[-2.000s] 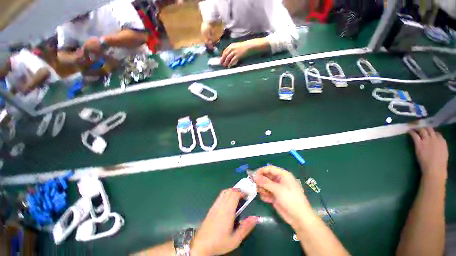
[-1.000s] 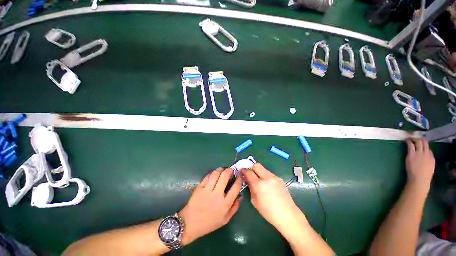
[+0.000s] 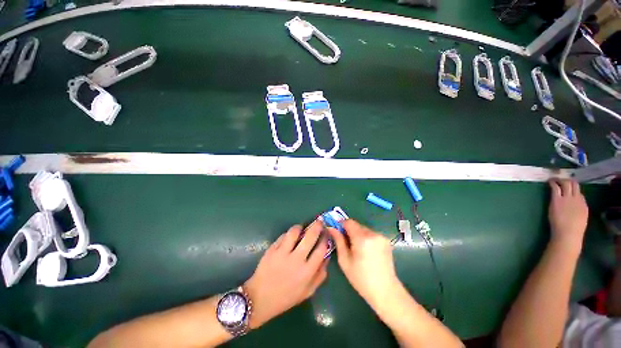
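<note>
A white plastic housing point(image 3: 338, 213) lies in front of me, mostly hidden by my fingers. A blue battery cell point(image 3: 332, 220) lies across its block end. My left hand point(image 3: 289, 262) is bare, with a watch on the wrist, and holds the housing from the left. My right hand point(image 3: 362, 257) is bare and its fingertips are on the cell and housing from the right. Two wired battery assemblies lie to the right: one blue cell point(image 3: 379, 201) leads to a silvery piece point(image 3: 404, 230), the other cell point(image 3: 412, 189) to a small board point(image 3: 423, 228).
Empty white housings point(image 3: 75, 266) and blue cells point(image 3: 7, 197) lie at the left. A whitish rail point(image 3: 225, 164) crosses the surface. Beyond it are two filled housings point(image 3: 284, 126) and more housings. Another person's arm point(image 3: 553, 272) rests at the right, hand on the rail.
The blue cell that lay above my hands is now at the housing's block end, under my fingers. The view has tilted down since the earliest frame. The housings beyond the rail appear shifted slightly right.
</note>
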